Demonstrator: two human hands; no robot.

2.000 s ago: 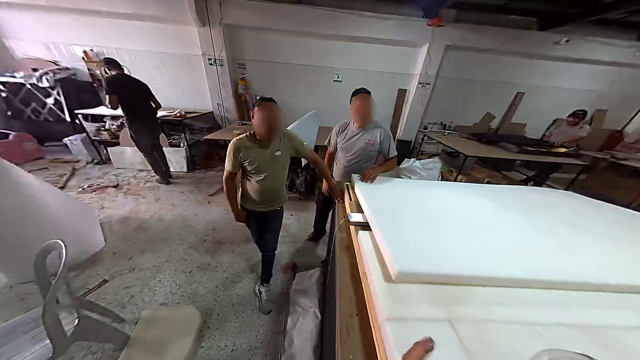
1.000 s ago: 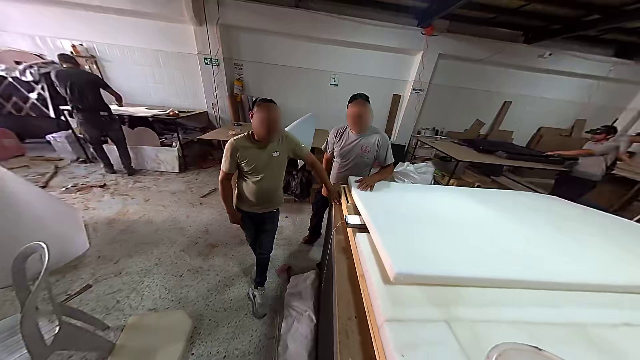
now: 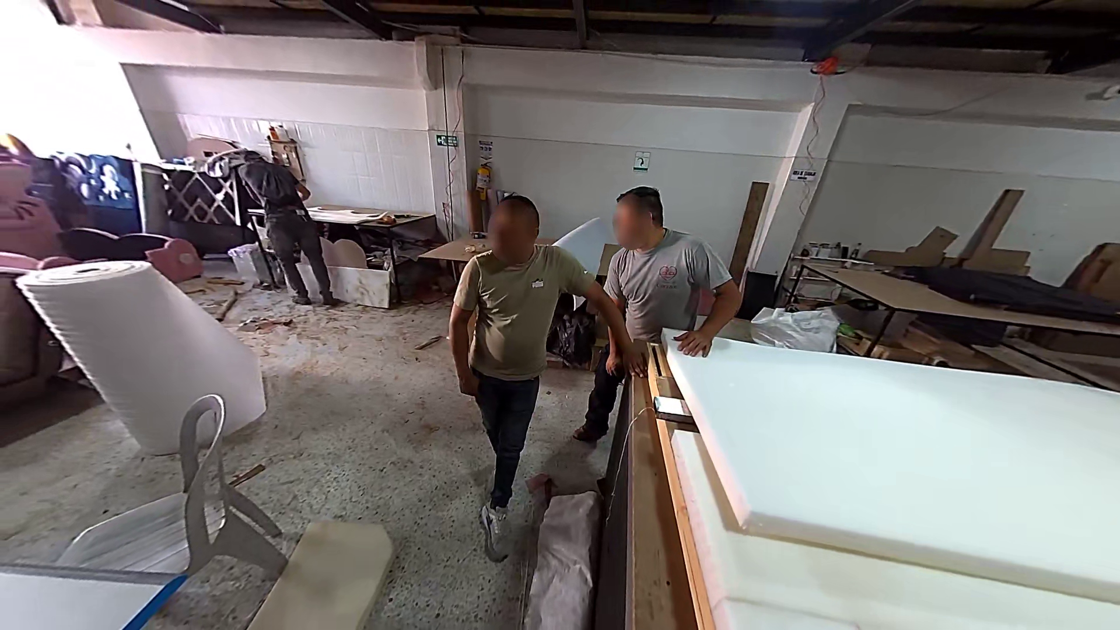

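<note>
Neither my left hand nor my right hand shows in the head view now. At the right, a thick white foam sheet (image 3: 892, 437) lies on another pale foam sheet (image 3: 787, 569), on a long wooden-edged table (image 3: 661, 507). A person in a grey T-shirt (image 3: 665, 280) stands at the table's far end, one hand on the foam's corner. Beside them a person in an olive T-shirt (image 3: 512, 315) has one hand on the table's edge. A small white object (image 3: 672, 406) sits by the wooden rail.
A big white foam roll (image 3: 149, 350) leans at the left, near a grey plastic chair (image 3: 206, 490). A pale cushion-like block (image 3: 328, 577) and a wrapped bundle (image 3: 564, 560) lie low in front. Another person (image 3: 284, 219) bends at a back workbench (image 3: 367, 219). Scraps litter the floor.
The fingertips seen at the lower edge two seconds ago are out of view. The view has turned left. The person in olive now has their head turned toward the left.
</note>
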